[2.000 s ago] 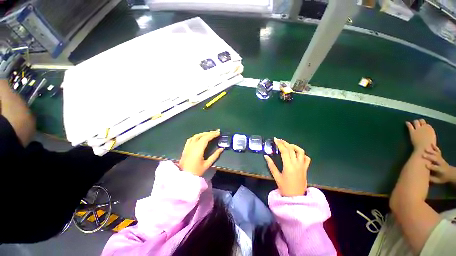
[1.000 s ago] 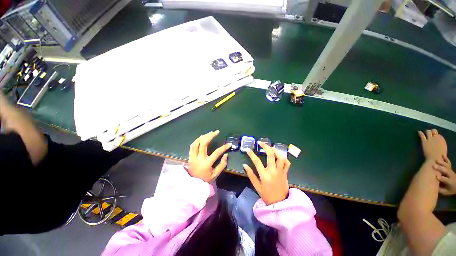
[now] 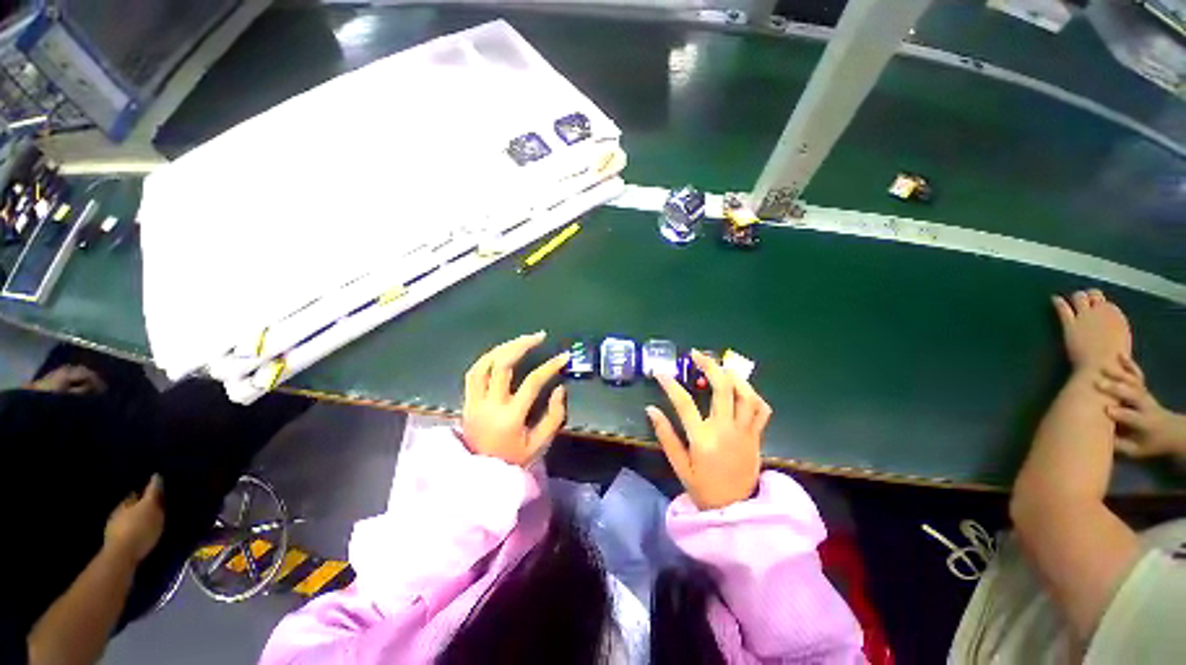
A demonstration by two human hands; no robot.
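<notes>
Several dark, glossy smartwatch units (image 3: pixel 619 361) lie in a row on the green bench in front of me, some with lit screens. A small white paper label (image 3: pixel 737 365) sits at the row's right end. My left hand (image 3: pixel 507 400) is at the row's left end, fingers apart, a fingertip at the leftmost unit. My right hand (image 3: pixel 713 438) is over the right end, fingers apart, fingertips on or close to the two rightmost units. The rightmost unit is partly hidden by its fingers.
Stacked white trays (image 3: pixel 351 195) at left carry two dark units (image 3: pixel 527 147). A yellow pen (image 3: pixel 550 247), a clear wrapped item (image 3: pixel 682 214) and a tagged unit (image 3: pixel 740 221) lie near the post (image 3: pixel 832 111). People's arms show at both sides.
My right hand has moved from the row's right end onto the rightmost units, and the white label now shows there. The person at left has drawn an arm back from the bench.
</notes>
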